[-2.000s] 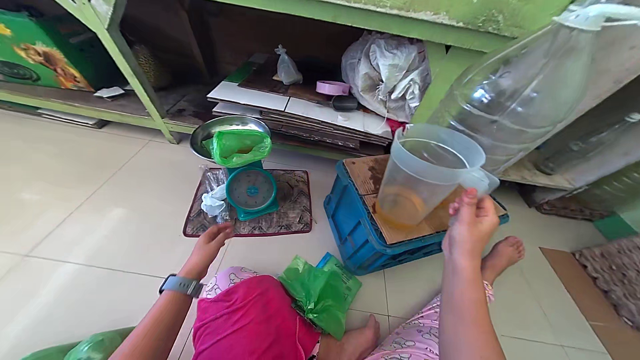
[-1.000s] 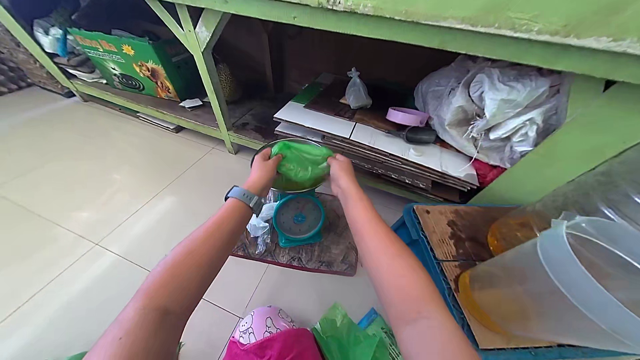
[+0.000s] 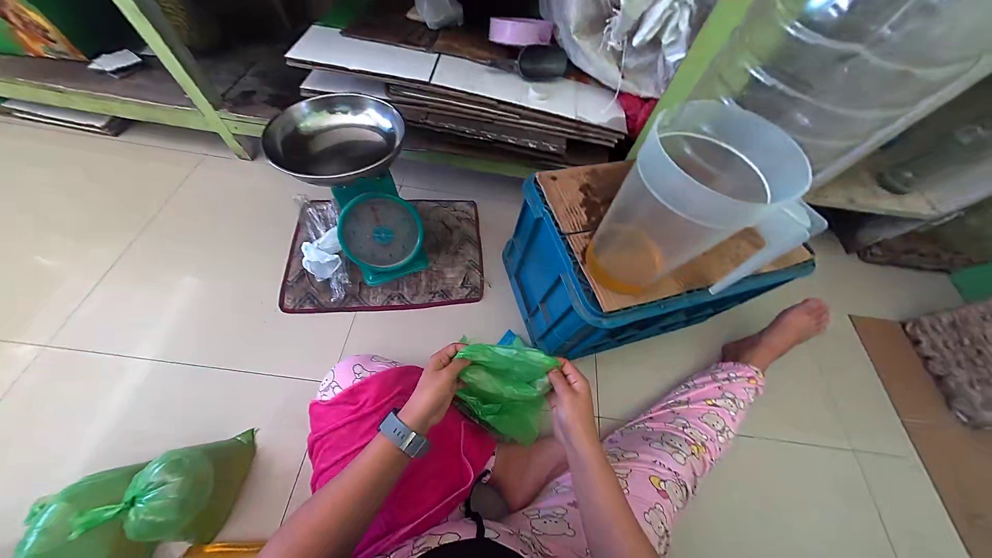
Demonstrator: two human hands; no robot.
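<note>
Between my hands, above my lap, a green plastic bag is stretched by its top edge. My left hand pinches its left side and my right hand its right side. Beyond them a teal dial scale with a bare steel pan stands on a patterned mat. A translucent plastic pitcher with a little amber liquid at its bottom rests on cardboard over a blue crate. Tied green bags of liquid lie on the floor at the lower left.
A large clear plastic container is at the upper right, close behind the pitcher. Stacked cardboard, a pink tape roll and a sack occupy the shelf. A pink cloth covers my left leg; my bare foot extends beside the crate.
The green bag in the scale pan a second ago is gone from it. Both hands have come back from the pan to my lap and hold a green bag. The view has turned right.
</note>
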